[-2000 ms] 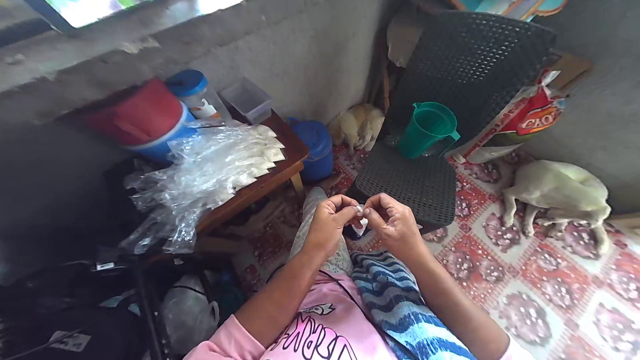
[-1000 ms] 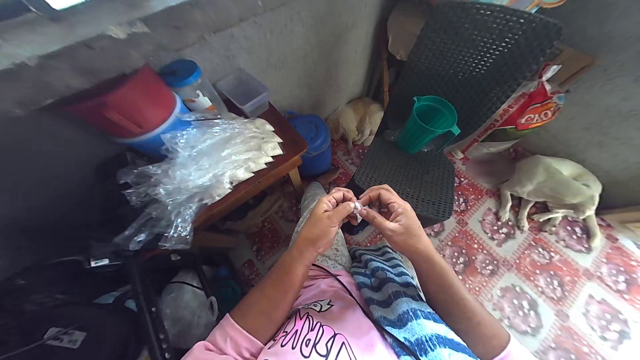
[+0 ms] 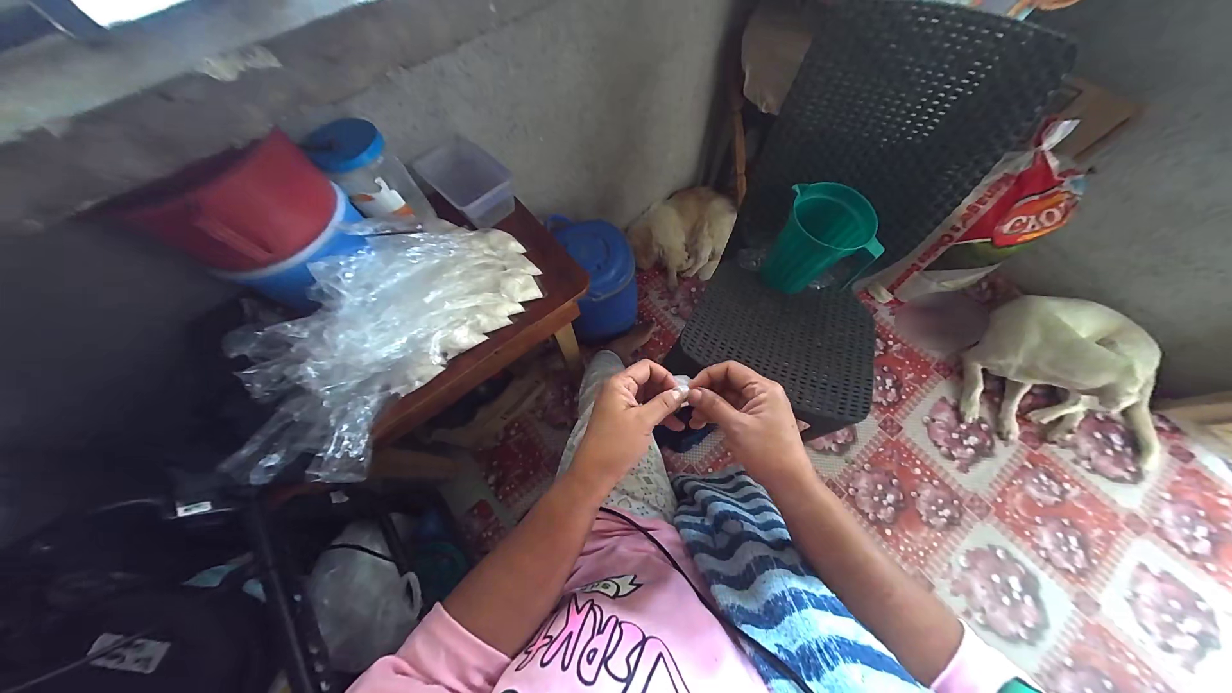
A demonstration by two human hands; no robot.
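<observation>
My left hand [image 3: 630, 416] and my right hand [image 3: 746, 409] meet above my lap, their thumbs and forefingers pinching a small piece of clear or whitish plastic [image 3: 682, 384] from both sides. Most of the piece is hidden by the fingers, so its exact form cannot be told. To the left, a fanned stack of clear plastic bags [image 3: 385, 327] lies on a wooden table [image 3: 496, 348]; the ends toward me hold a pale, whitish filling. A blue striped cloth [image 3: 770, 568] lies across my lap, below my right hand.
A black woven chair [image 3: 780, 346] bears a green plastic pitcher [image 3: 818, 236]. On the table stand a clear plastic tub [image 3: 467, 178], a jar with a blue lid [image 3: 361, 164] and a red container [image 3: 241, 202]. Behind is a blue bucket [image 3: 599, 279]. Two dogs [image 3: 1068, 351] lie on the floor.
Both hands stay together over the lap, with the fingers slightly shifted around the small plastic piece. Nothing else has plainly moved.
</observation>
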